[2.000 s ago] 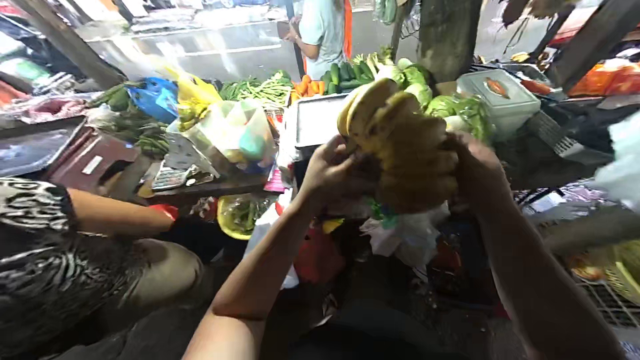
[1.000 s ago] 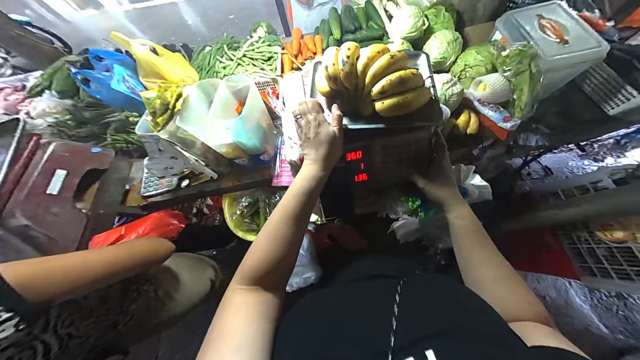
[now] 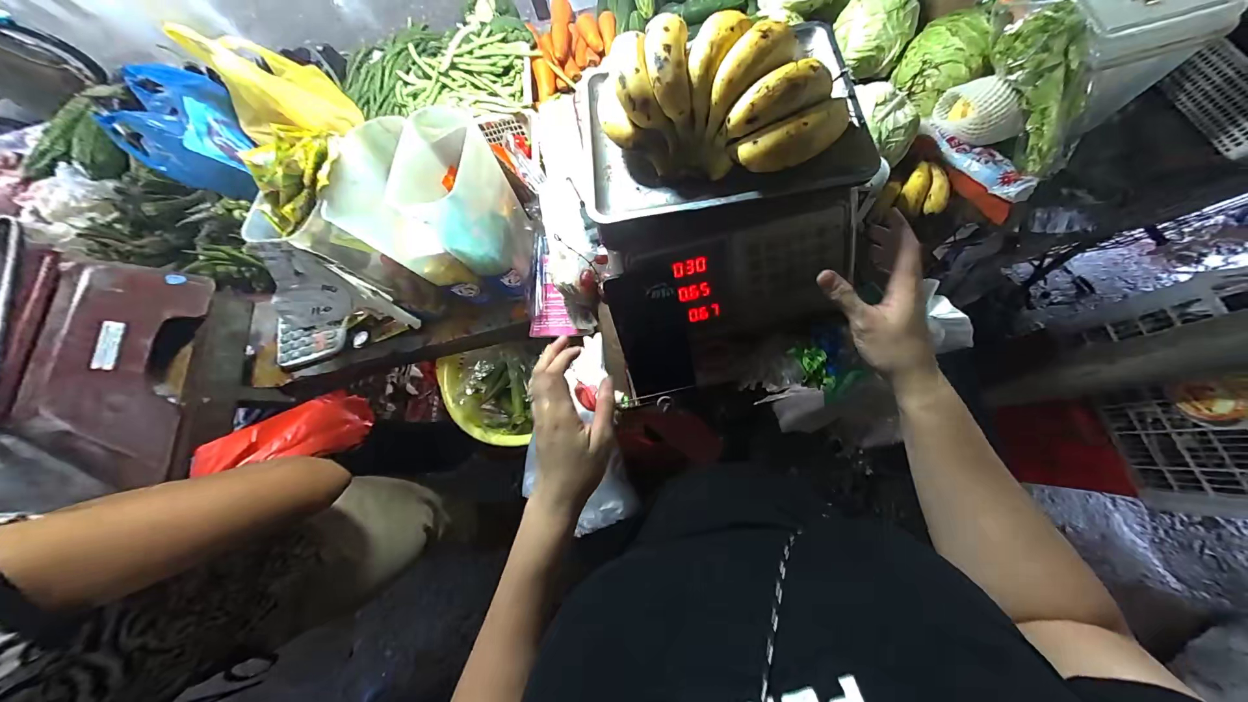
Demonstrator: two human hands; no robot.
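A bunch of ripe bananas (image 3: 726,93) with brown spots lies on the metal tray (image 3: 639,195) of a digital scale (image 3: 780,263), whose red digits are lit. My left hand (image 3: 570,419) is at the scale's lower left corner, fingers apart, holding nothing. To the right of the scale, my right hand (image 3: 887,302) has thumb and fingers spread and grips nothing. Whether its fingertips touch the scale's side, I cannot tell.
Green beans (image 3: 458,73), carrots (image 3: 565,44) and cabbages (image 3: 941,58) lie behind the scale. Plastic bags (image 3: 419,195), a calculator (image 3: 310,341) and a yellow basket (image 3: 458,409) are left. Another person's arm (image 3: 175,526) reaches in from lower left. Plastic crates (image 3: 1189,439) stand right.
Two seconds ago both hands held the bananas in the air; one second ago the bunch was on the scale tray. My left hand has since moved down from the tray's edge. The scale's digits have changed.
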